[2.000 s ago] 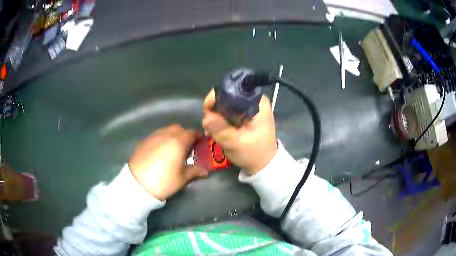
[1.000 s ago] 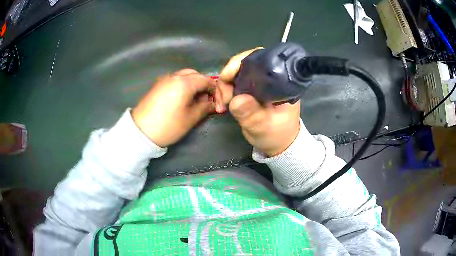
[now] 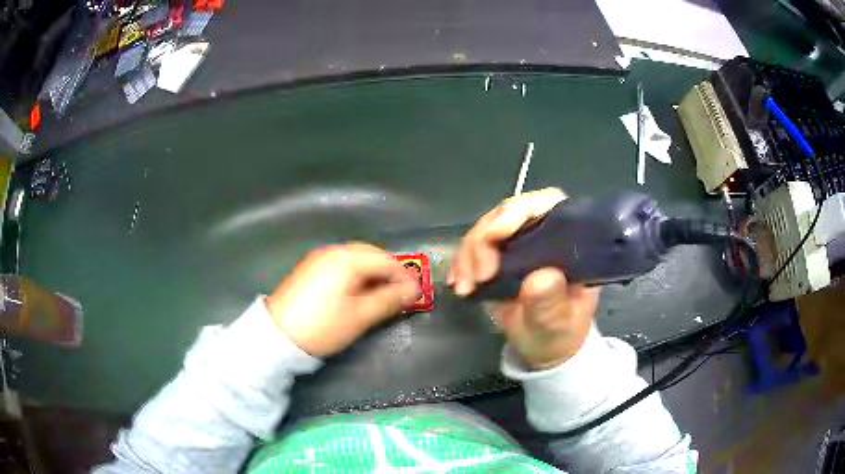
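A small red unit lies near the middle of the dark-green bench mat, with a black ring shape on its top. My left hand is on its left side, fingers bent over it and hiding part of it; whether they pinch it is unclear. My right hand grips the thick black electric screwdriver, held tilted to the right of the red unit and apart from it. Its cord leaves at the right. The tool's tip is blurred.
A white stick lies beyond my right hand. A thin metal tool lies on white paper at upper right. A beige box and cables stand at right. Loose parts lie at upper left. An amber bottle is at the left edge.
The screwdriver has swung away to the right of the red unit and lies more sideways. More of the unit shows. The view has shifted, showing the far side of the bench again.
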